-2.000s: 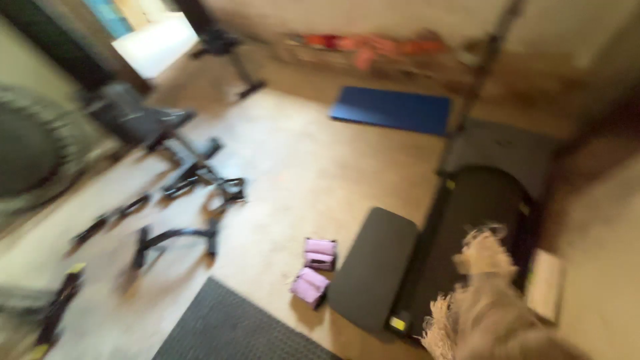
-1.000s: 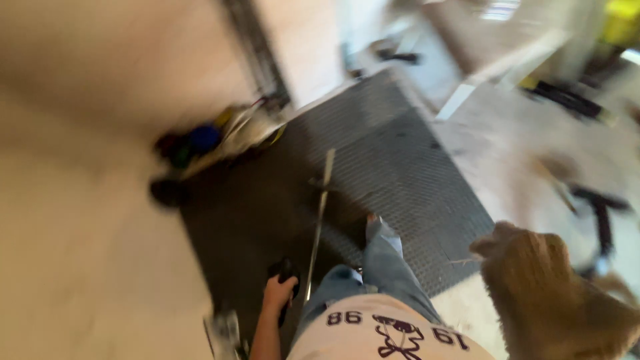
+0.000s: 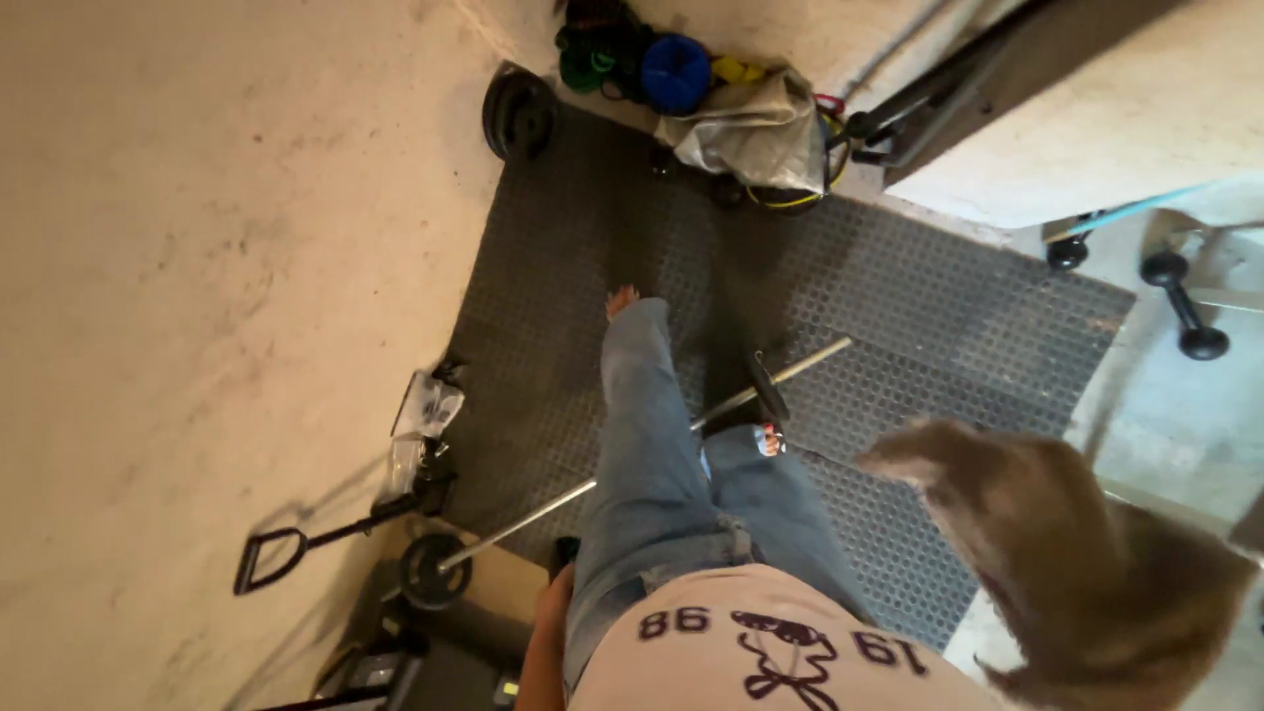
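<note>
Only the forearm and an edge of my left hand (image 3: 560, 585) show beside the jeans; the thigh hides the fingers. A small dark object (image 3: 567, 548) sits just beyond that hand; its hold is hidden. My right hand is not visible. At right is a brown, soft, furry-looking thing (image 3: 1047, 533), blurred; whether it is a sleeve, cloth or animal I cannot tell. A metal barbell bar (image 3: 538, 513) passes beneath my legs, with a black weight plate (image 3: 434, 571) at its left end and another dark plate (image 3: 767, 387) near my bare right foot.
Perforated black rubber mat (image 3: 928, 286) underfoot. Along the walls are a weight plate (image 3: 518, 114), a blue round object (image 3: 675, 74), a silvery sheet (image 3: 760, 133) and a black D-shaped handle (image 3: 272, 560). A black dumbbell (image 3: 1185, 306) lies on the floor at right.
The view has turned greatly from the treadmill and bench to the mat corner. One second ago my left hand showed around a black object; now my thigh hides its fingers.
</note>
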